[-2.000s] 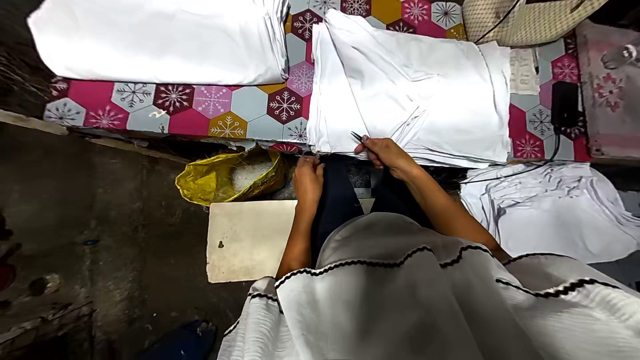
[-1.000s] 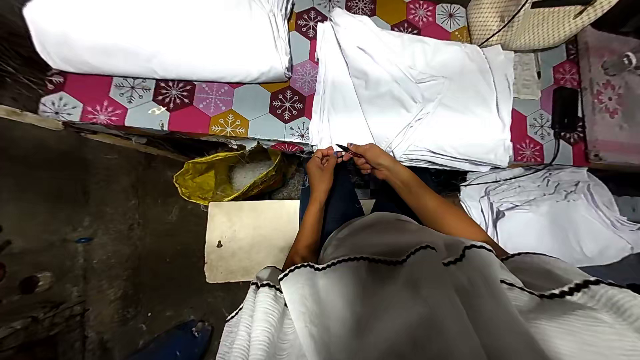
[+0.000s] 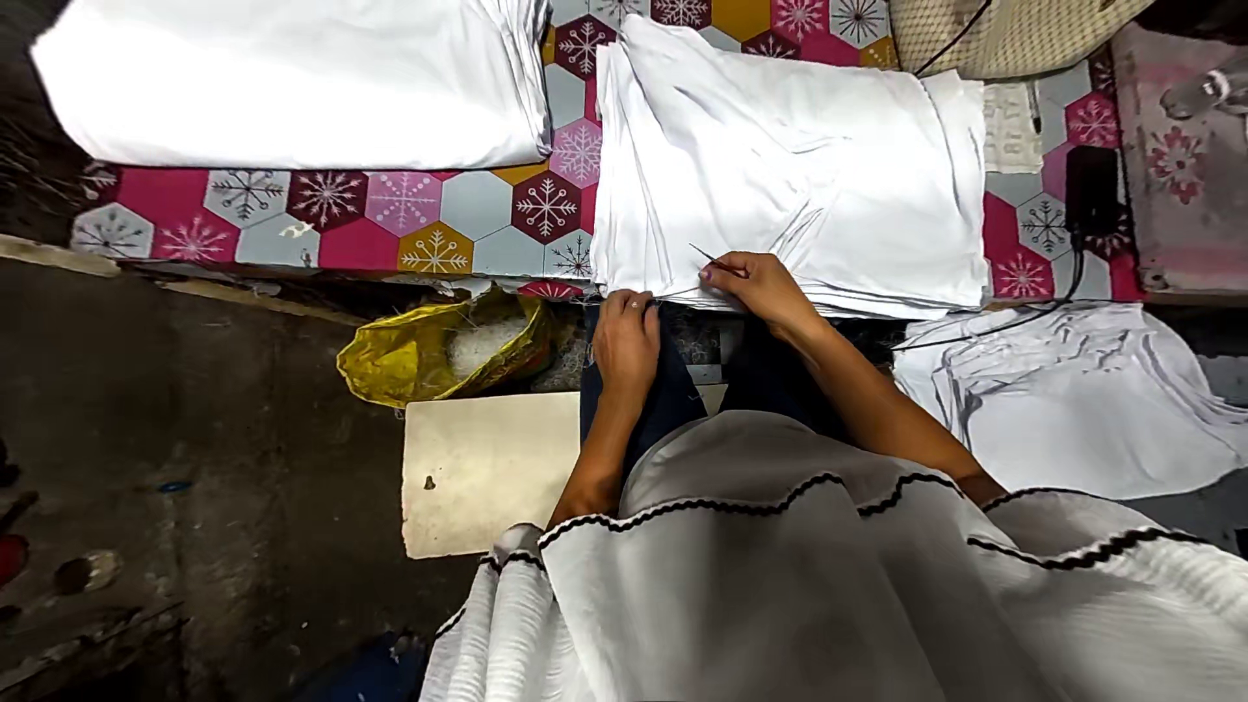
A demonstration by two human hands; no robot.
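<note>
A stack of white fabric pieces lies on a table covered with a patterned cloth. At the stack's near left corner, my left hand has its fingers closed on the fabric edge. My right hand pinches a thin, dark pointed tool, too small to name exactly, with its tip pointing up and left just above the stack's near edge. A second folded pile of white fabric lies on the table at the left.
An open yellow sack with whitish scraps stands below the table edge, beside a pale board. More white fabric lies at the right. A dark device with a cable, a pen and a woven bag are at the table's right.
My two hands were close together at the fabric edge a second ago. Now my right hand is farther right and up, away from my left hand, still holding the pointed tool.
</note>
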